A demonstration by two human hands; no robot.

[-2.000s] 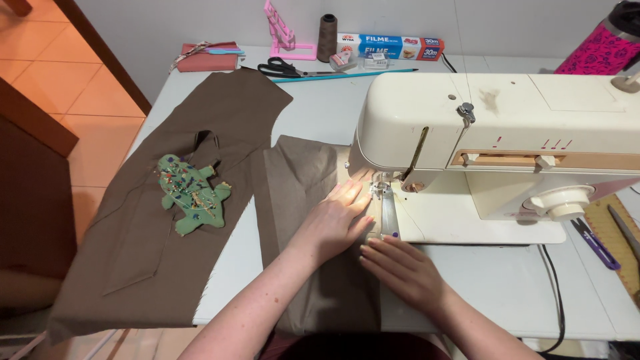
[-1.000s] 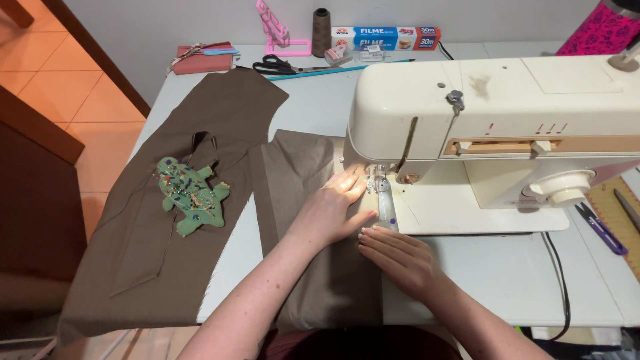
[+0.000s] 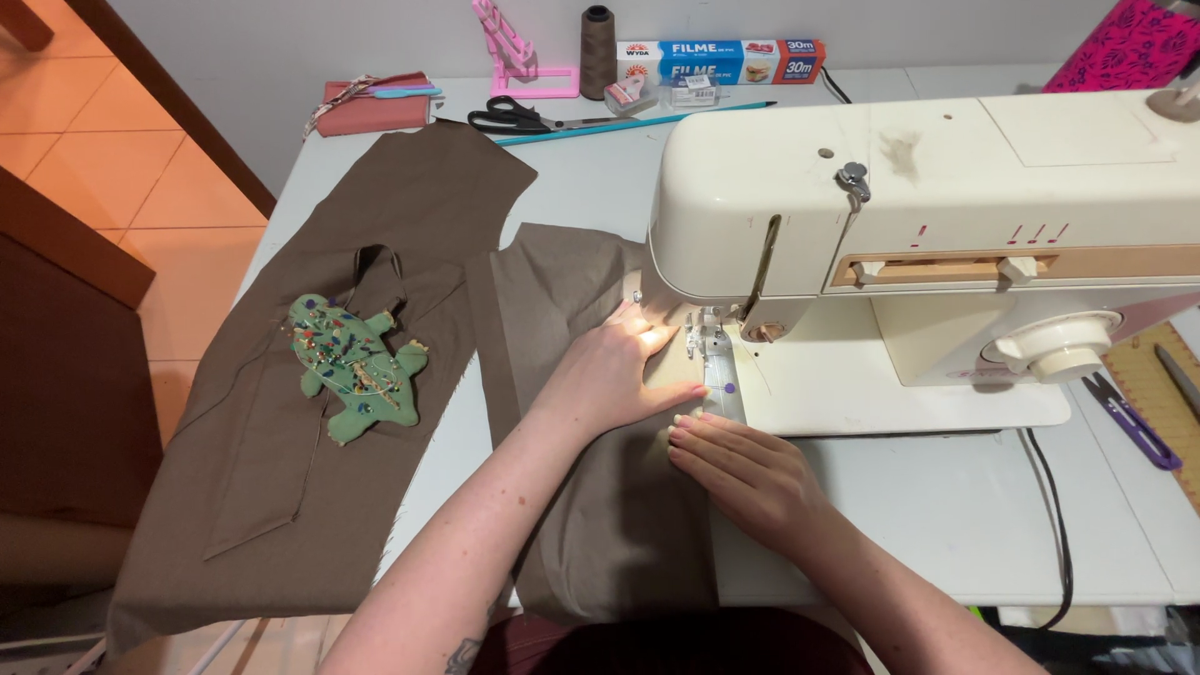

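A brown fabric piece [image 3: 600, 525] lies with its right edge at the presser foot [image 3: 698, 339] of a cream sewing machine [image 3: 900, 206]. My left hand [image 3: 623, 370] rests on the fabric just left of the foot, thumb pointing right toward a purple-headed pin [image 3: 729, 387] at the edge. Nearer to me, my right hand [image 3: 745, 478] lies with its fingertips on the same edge, fingers together. Neither hand clearly pinches the cloth. A turtle-shaped green pincushion [image 3: 354, 366] full of pins sits on a second brown fabric piece [image 3: 281, 497] to the left.
Black-handled scissors [image 3: 525, 120], a blue pencil [image 3: 637, 122], a thread cone [image 3: 597, 52], a pink stand [image 3: 532, 80] and a cling film box [image 3: 717, 61] lie along the back. Purple thread snips [image 3: 1134, 424] are at the right. A black cord [image 3: 1055, 525] hangs over the front edge.
The purple-headed pin now shows closer to my left thumb than two seconds ago. Both hands remain on the fabric beside the presser foot, with only slight shifts.
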